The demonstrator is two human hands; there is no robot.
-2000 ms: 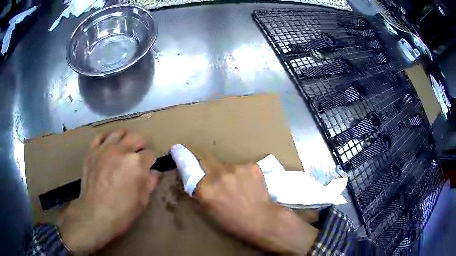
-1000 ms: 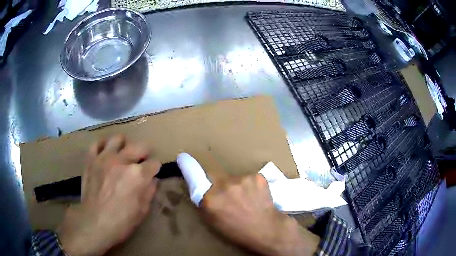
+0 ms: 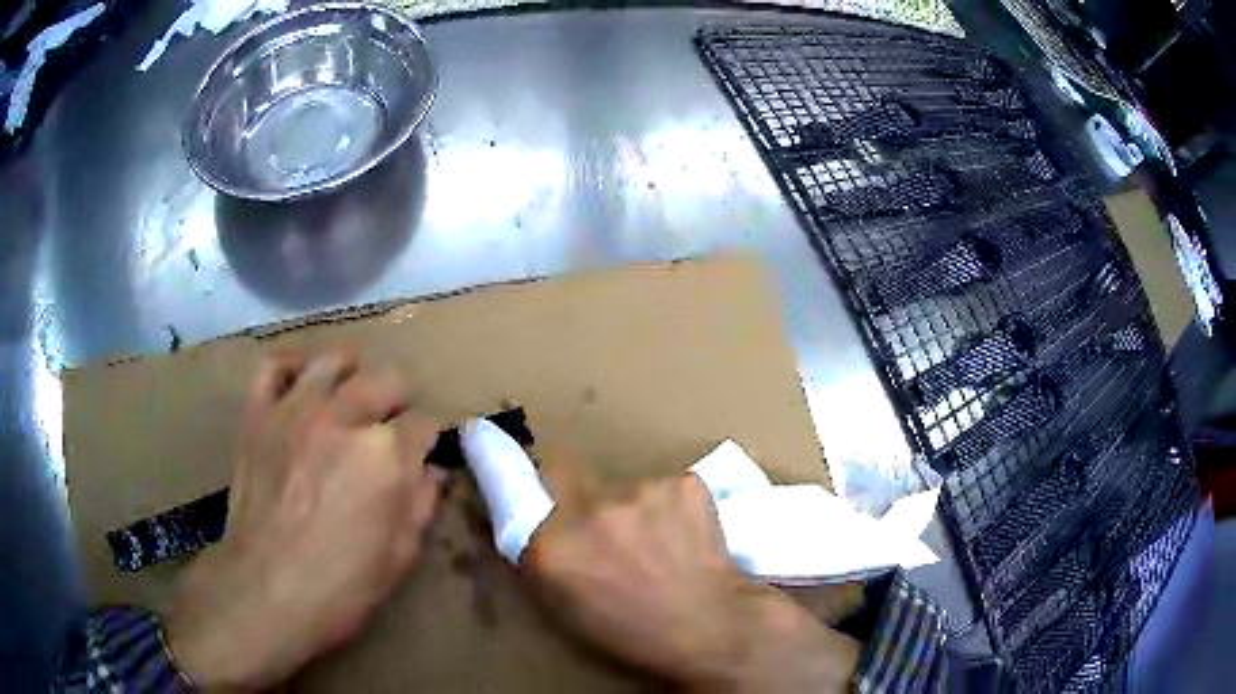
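Note:
A black watch strap (image 3: 170,530) lies flat on the brown cardboard (image 3: 610,353). Its left end shows past my left hand (image 3: 325,502), which presses on and grips its middle, hiding that part. My right hand (image 3: 637,542) has a white cloth (image 3: 508,488) wrapped tightly over one fingertip. The wrapped fingertip rests on the strap near its right end, which shows just beyond the finger. The cloth's loose end (image 3: 800,529) trails to the right of my right hand. Small dark wet spots show on the cardboard between my hands.
A shiny round metal bowl (image 3: 312,109) stands beyond the cardboard on the steel tabletop (image 3: 569,176). A black mesh rack (image 3: 881,271) with rows of straps fills the right side. A pale perforated sheet edge shows at the far side. Crumpled white pieces (image 3: 217,16) lie at the far left.
The wrapped fingertip now sits slightly back from the strap's right end, which has come into view. The strap's left part now shows a patterned surface. My left hand stays on the strap.

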